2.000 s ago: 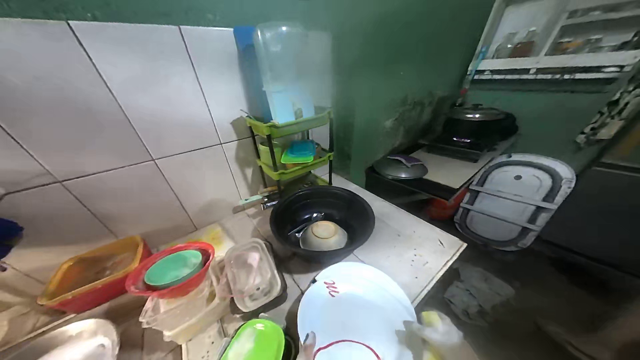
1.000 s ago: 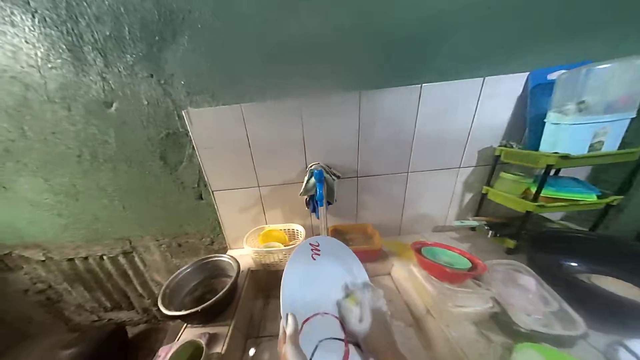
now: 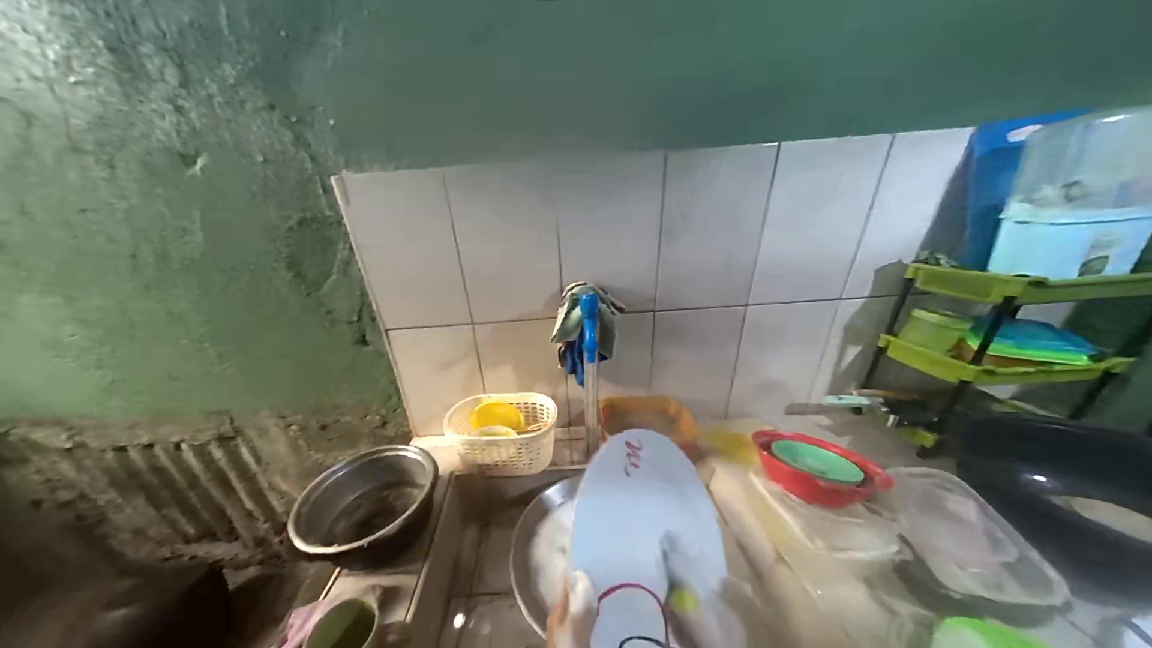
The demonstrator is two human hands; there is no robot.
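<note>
A pale oval plate or tray (image 3: 643, 513) with red markings is tilted up over the tiled sink. At its lower left edge my left hand (image 3: 573, 607) grips it. My right hand (image 3: 711, 603), blurred and partly covered in something whitish like suds, is against its lower right face, with a small yellow-green sponge-like piece (image 3: 684, 599) at the fingers. Behind the plate, a round metal basin (image 3: 533, 553) with whitish contents lies in the sink (image 3: 477, 531). A tap with a blue top (image 3: 589, 328) and a cloth around it rises behind.
Left of the sink are a metal pot (image 3: 360, 504) and a green cup (image 3: 346, 625). A cream basket (image 3: 504, 450) and orange tub (image 3: 648, 416) stand behind. To the right are a red bowl (image 3: 810, 486), clear containers (image 3: 981, 540), a black basin (image 3: 1062, 459) and a green rack (image 3: 972, 364).
The view has swung left from the counter and rack to the sink. Since one second ago, my right hand has moved lower on the plate, and the metal basin behind it shows.
</note>
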